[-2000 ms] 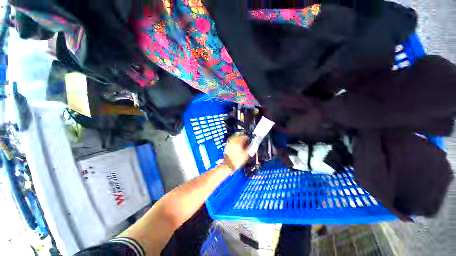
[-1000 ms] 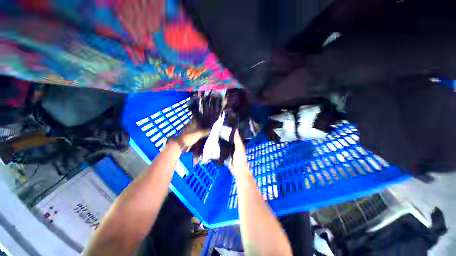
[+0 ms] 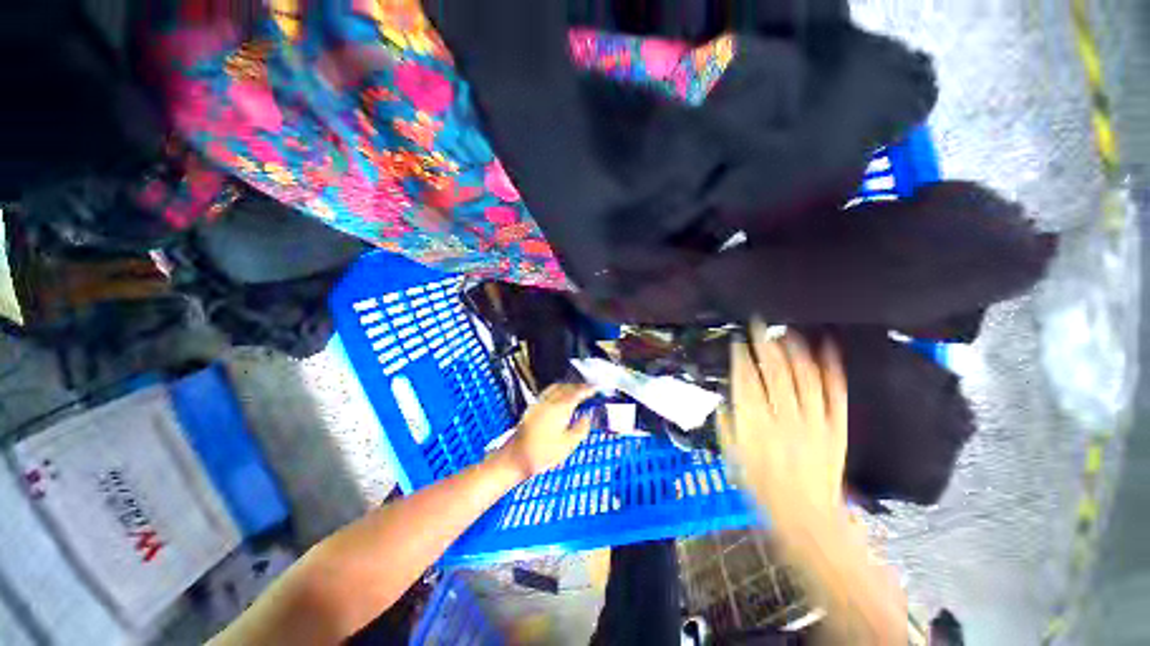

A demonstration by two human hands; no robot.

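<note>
A blue slotted basket (image 3: pixel 593 520) lies in front of me with dark cloth (image 3: pixel 807 271) heaped over its far and right sides. Small dark and white pieces lie inside it. My left hand (image 3: pixel 551 427) is in the basket at the near end of a white piece (image 3: pixel 656 391), its fingers bent; whether it grips the piece is unclear. My right hand (image 3: pixel 788 410) is blurred, fingers spread, over the basket's right part beside the dark cloth, with nothing seen in it.
Floral cloth (image 3: pixel 378 139) hangs over the basket's far left. A white printed box or sack (image 3: pixel 120 492) with a blue edge is at the lower left. Dark bundles (image 3: pixel 265 259) lie left of the basket. A yellow-black floor line (image 3: pixel 1100 114) runs at the right.
My right hand has moved right, away from my left hand, and now lies open. The view has pulled back from the basket. The white piece has shifted to lie across between the hands.
</note>
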